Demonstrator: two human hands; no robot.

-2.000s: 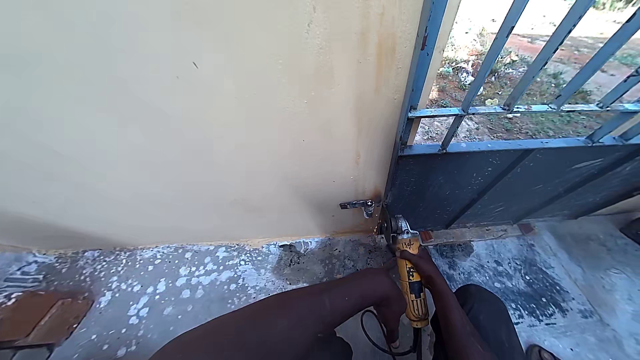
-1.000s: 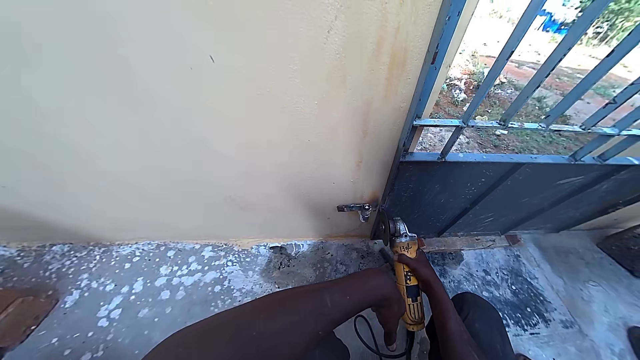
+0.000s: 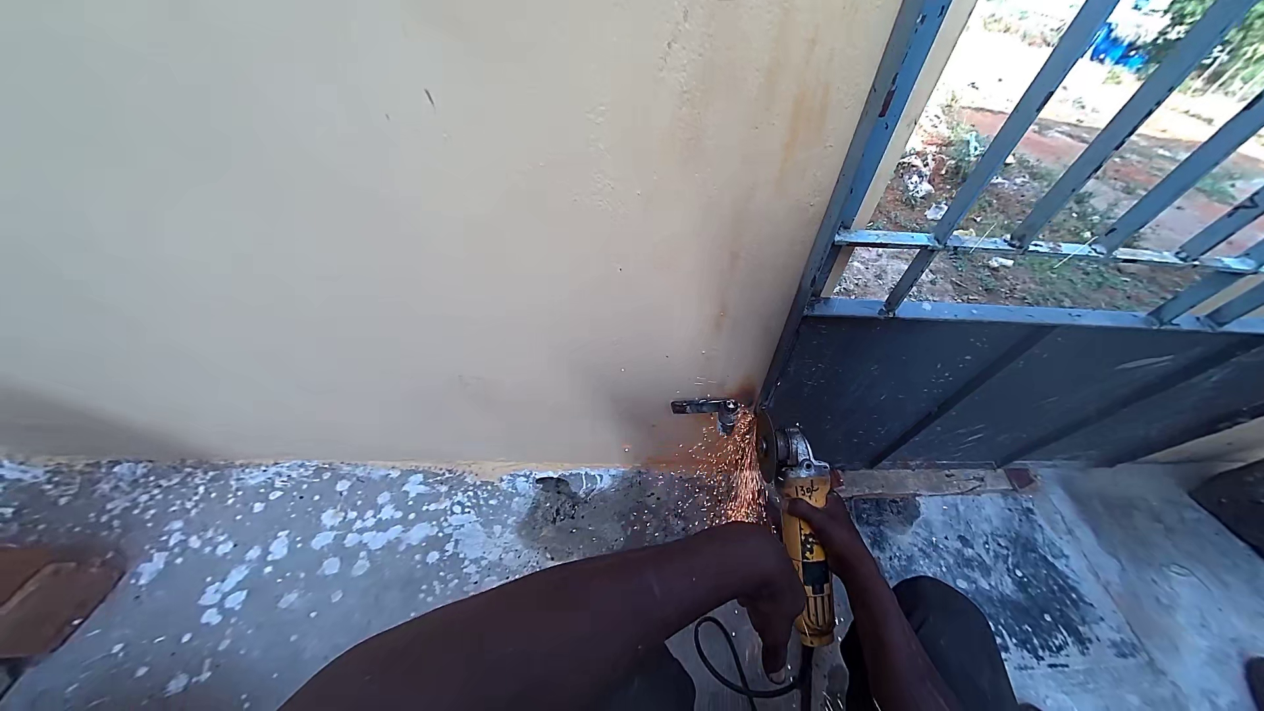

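Observation:
My right hand (image 3: 829, 523) is closed around the front of the yellow and black body of an angle grinder (image 3: 812, 563), near its metal head. The grinder's disc (image 3: 765, 444) stands upright at the foot of the metal door frame, beside a dark metal door bolt (image 3: 703, 406) at the wall. Orange sparks (image 3: 746, 484) stream down and leftward from the disc. My left hand (image 3: 775, 602) is against the left side of the grinder's rear body, fingers downward; its grip is partly hidden. A black power cord (image 3: 721, 667) loops below it.
A cream wall (image 3: 395, 247) rises ahead, with a blue-grey barred metal gate (image 3: 987, 385) on the right. The concrete floor (image 3: 326, 553) has white spots. A brown slab (image 3: 59, 592) lies at left; a dark object (image 3: 1229, 509) is at the right edge. My knees flank the grinder.
Sparks now fly from the disc; neither earlier frame shows them. Both hands stay at the grinder in much the same place beside the door frame.

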